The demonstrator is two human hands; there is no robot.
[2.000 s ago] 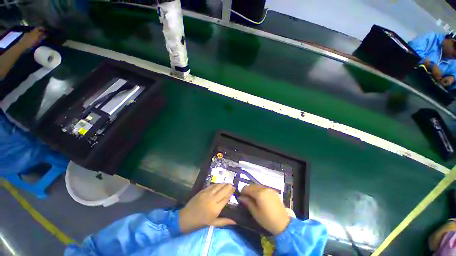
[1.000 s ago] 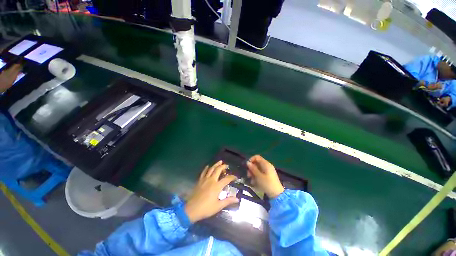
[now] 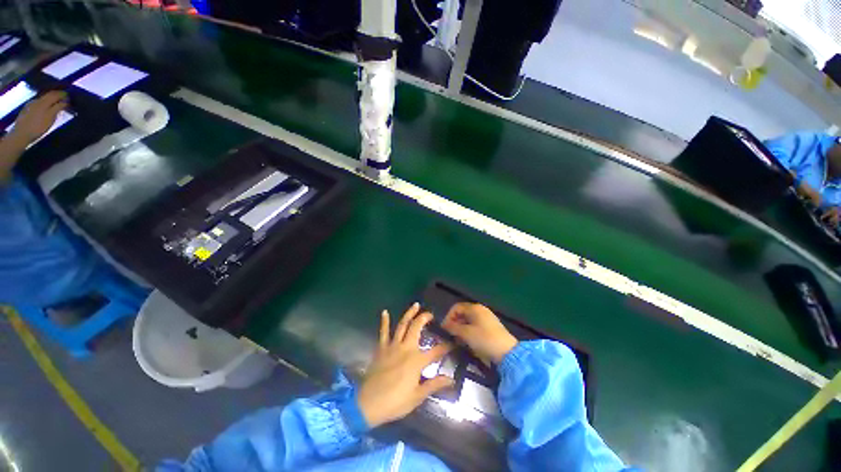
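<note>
An open tablet unit (image 3: pixel 475 398) lies in a black foam-lined tray (image 3: pixel 578 355) in front of me, partly hidden by my hands and sleeves. Silver-white areas and a dark band show between them. My left hand (image 3: pixel 398 369) is spread over the unit's left part, fingers apart, holding nothing that I can see. My right hand (image 3: pixel 478 332) is at the unit's upper part, thumb and fingertips pinched together close to the left fingertips. Whether a small part is between them cannot be made out.
Another tray (image 3: pixel 322 200) with an open unit lies at the left. A white roll (image 3: pixel 143 112), a taped post (image 3: pixel 375 111) and a white bin (image 3: pixel 189 355) are also left. A yellow strip (image 3: pixel 795 426) slants at the right. People in blue sit left and far right.
My hands have moved from the unit's lower edge up over it, the left fingers spreading. The unit now lies turned or shifted. The view has shifted, so the surroundings sit further right.
</note>
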